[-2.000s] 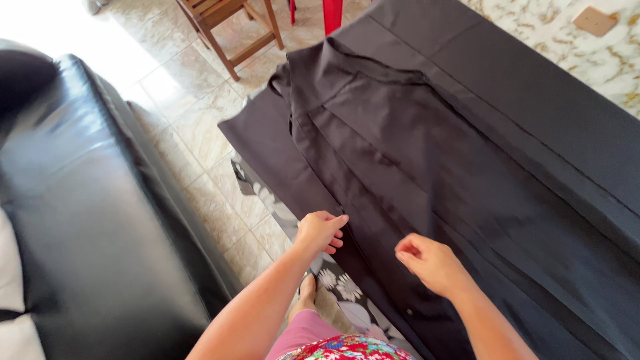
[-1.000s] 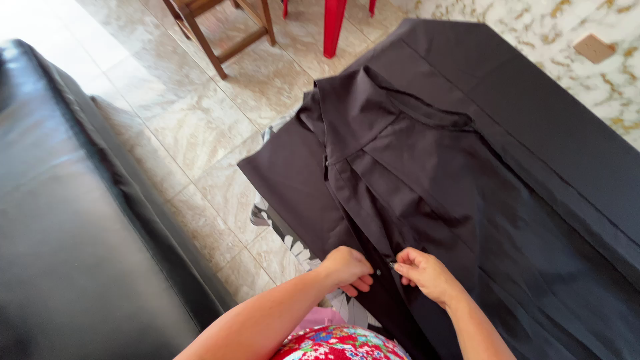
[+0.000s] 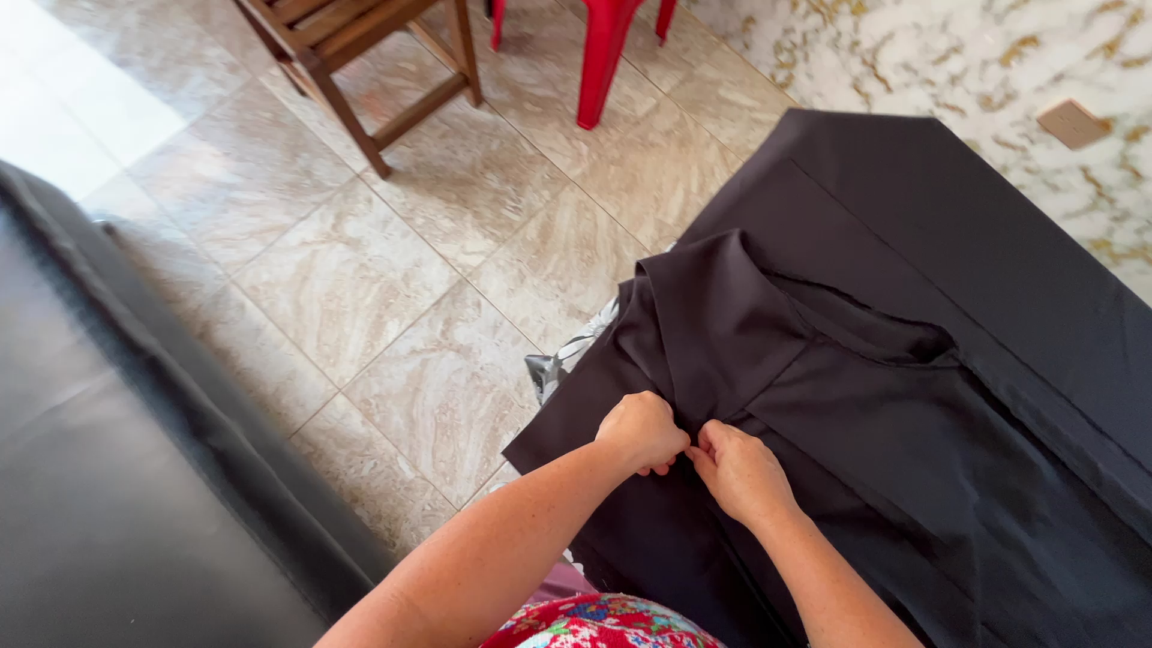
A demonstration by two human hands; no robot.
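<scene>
A dark garment (image 3: 864, 432) with seams and folds lies over dark cloth (image 3: 900, 198) on a table. My left hand (image 3: 643, 434) pinches the garment's near edge, its fingers bent and partly hidden under the hand. Right beside it, my right hand (image 3: 743, 470) has thumb and fingertips closed on the same edge, and the fingertips of both hands meet. Whether a small fastener sits between them cannot be seen. Beyond the hands, the garment has a curved opening with a raised edge.
A black padded sofa (image 3: 135, 468) stands at the left. Past the table are a wooden chair (image 3: 360, 54), a red plastic stool (image 3: 605, 63) and a tiled floor (image 3: 432, 360). A marble-patterned wall (image 3: 900, 54) with a cover plate (image 3: 1073, 123) rises at the upper right. Patterned cloth (image 3: 585, 342) shows beneath the dark cloth.
Both hands have moved up along the garment's edge, towards its shoulder part. Two seconds ago they were apart; now their fingertips meet. The view has shifted.
</scene>
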